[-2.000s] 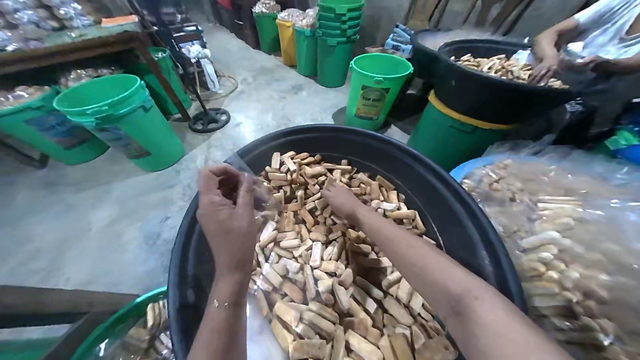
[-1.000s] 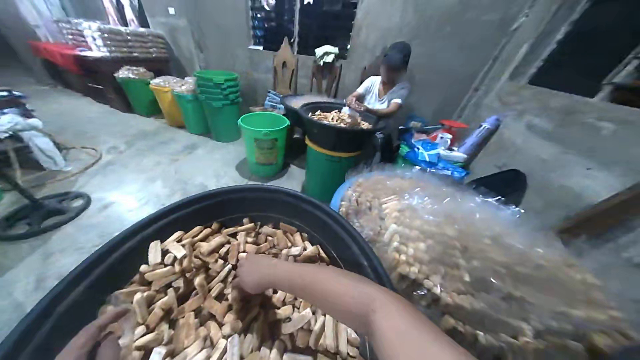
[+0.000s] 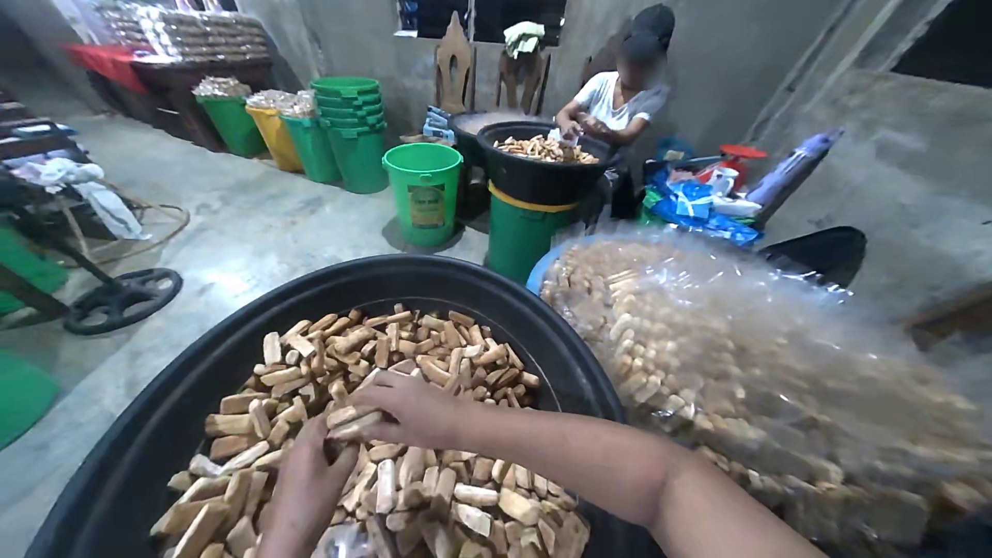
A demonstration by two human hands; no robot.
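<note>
A large black plastic tub [image 3: 256, 298] is heaped with light-brown stick-shaped biscuit pieces [image 3: 457, 496]. Over the middle of the heap my right hand [image 3: 407, 407] grips a couple of the pieces side by side. My left hand [image 3: 314, 473] is just below and left of it, its fingertips at the same pieces; whether it grips them too I cannot tell. A bit of clear plastic [image 3: 341, 540] shows at the bottom beside my left wrist. Clear plastic bags packed with similar pieces [image 3: 744, 372] are heaped at the right, over a blue rim [image 3: 542, 267].
Another person [image 3: 620, 101] sits at a second black tub [image 3: 542, 159] of pieces on a green bin [image 3: 527, 232]. A green bucket [image 3: 422, 194] stands beyond my tub, near stacked green buckets [image 3: 353, 139]. A black wheel [image 3: 122, 301] is at the left, a red scale [image 3: 740, 155] at the back right.
The view has swung right and up since the first frame. My hands, apart in the earlier frames, are now together over the heap, with pieces at the fingers.
</note>
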